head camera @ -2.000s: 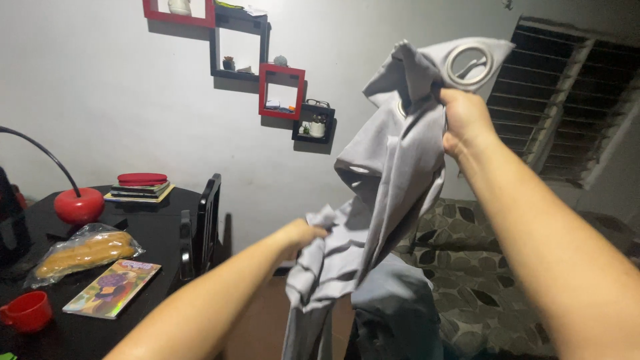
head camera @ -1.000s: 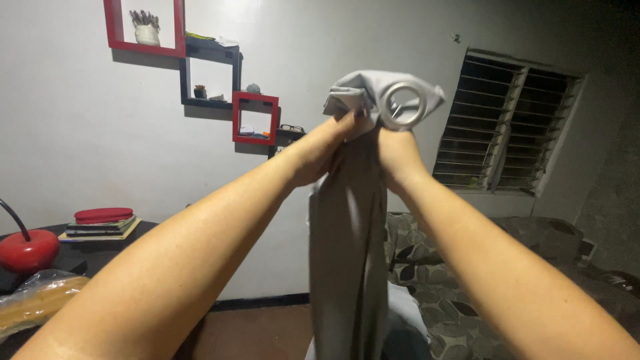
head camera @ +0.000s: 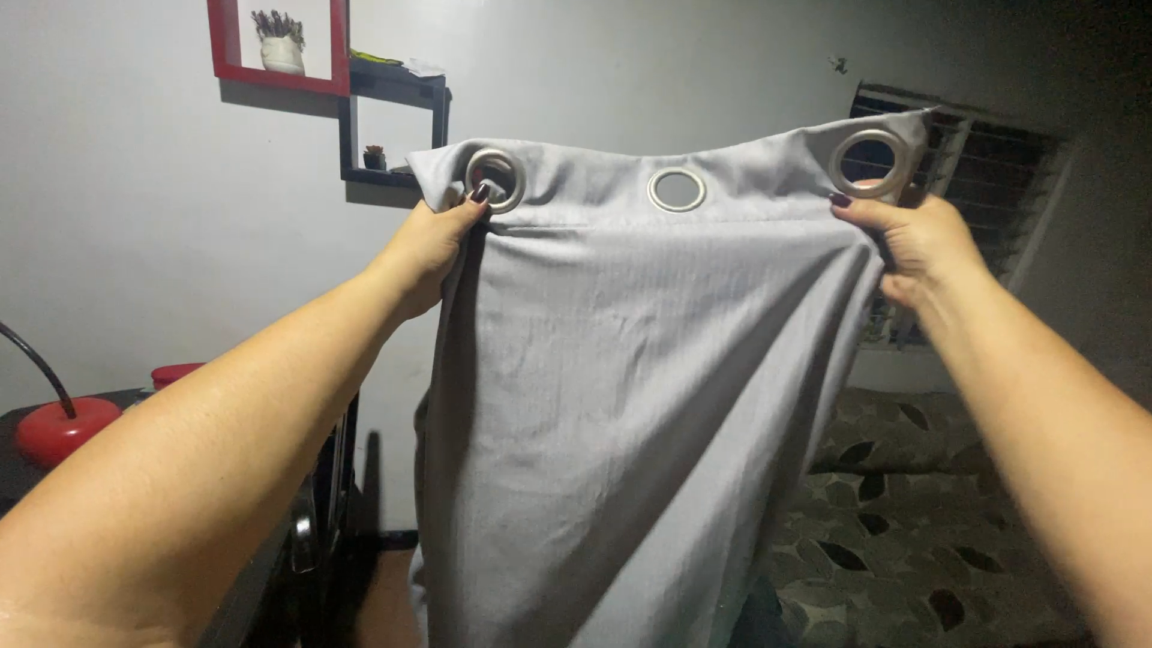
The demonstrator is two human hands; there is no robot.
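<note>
A grey grommet curtain (head camera: 630,378) hangs between my hands, its top edge stretched across the view and its lower end out of frame. My left hand (head camera: 441,243) pinches the top by the left metal grommet (head camera: 495,181), thumb in front. Below the right metal grommet (head camera: 868,163), my right hand (head camera: 918,238) grips the cloth, with its fingers mostly hidden behind it. Another metal grommet (head camera: 677,190) sits in the band between the hands.
Red and black box shelves (head camera: 393,177) are fixed to the wall at upper left. A louvered window (head camera: 972,180) is behind my right hand, above a leaf-patterned sofa (head camera: 900,531). At left stand a dark table (head camera: 27,423) with a red cherry-shaped object (head camera: 67,430) and a black chair (head camera: 337,504).
My hands, close together at the curtain's top a second ago, have moved apart. The bunched cloth is now spread wide, showing more grommets.
</note>
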